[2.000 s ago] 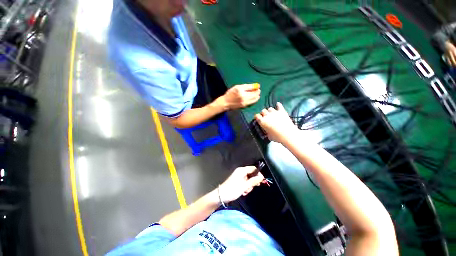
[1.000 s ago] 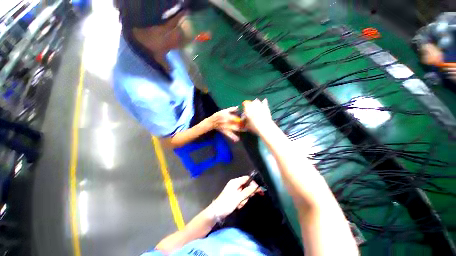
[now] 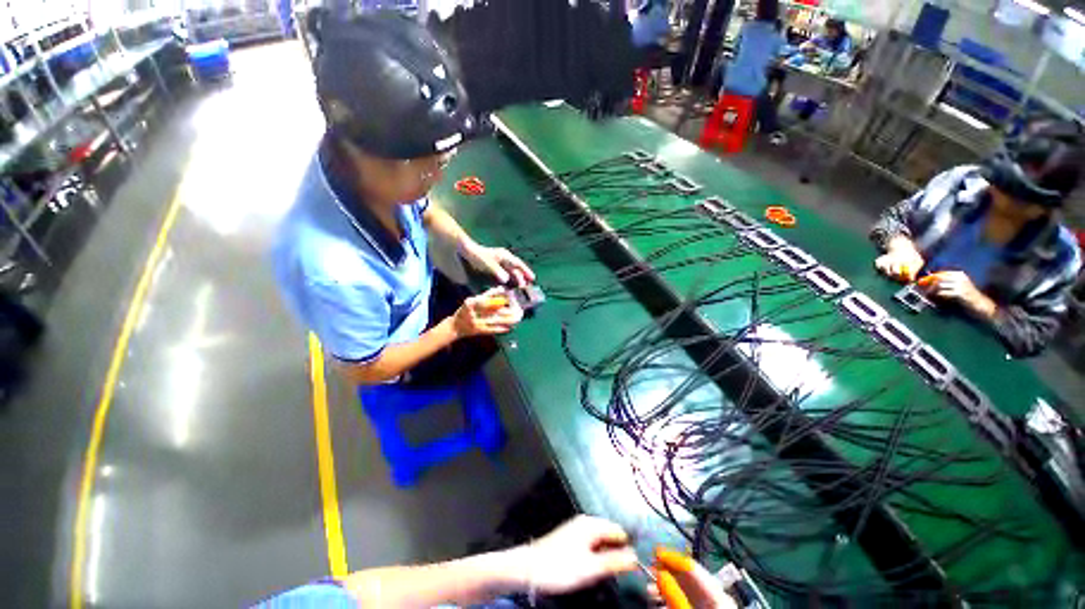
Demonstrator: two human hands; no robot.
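Note:
My left hand (image 3: 583, 554) is at the bottom centre, its fingers pinched on a small dark cable end (image 3: 644, 570) with thin strands, blurred. My right hand (image 3: 702, 588) is just right of it, cut off by the bottom edge, with orange finger cots (image 3: 673, 573) on its thumb and fingertip. The fingertips of both hands nearly meet at the cable end; whether the right fingers grip it cannot be told. A silver-grey fixture (image 3: 740, 585) shows beside my right hand at the table edge, partly cut off.
Black cables (image 3: 666, 434) spread over the green table (image 3: 535, 410) and its dark channel. A row of grey fixtures (image 3: 821, 280) lies along the far side. A person in light blue (image 3: 345, 262) sits close at left on a blue stool (image 3: 434, 416). Another person (image 3: 976, 238) works at far right.
The view has tilted up. My right hand has come back from beside the neighbour's hands to near my left hand. The neighbour now holds a grey fixture in both hands.

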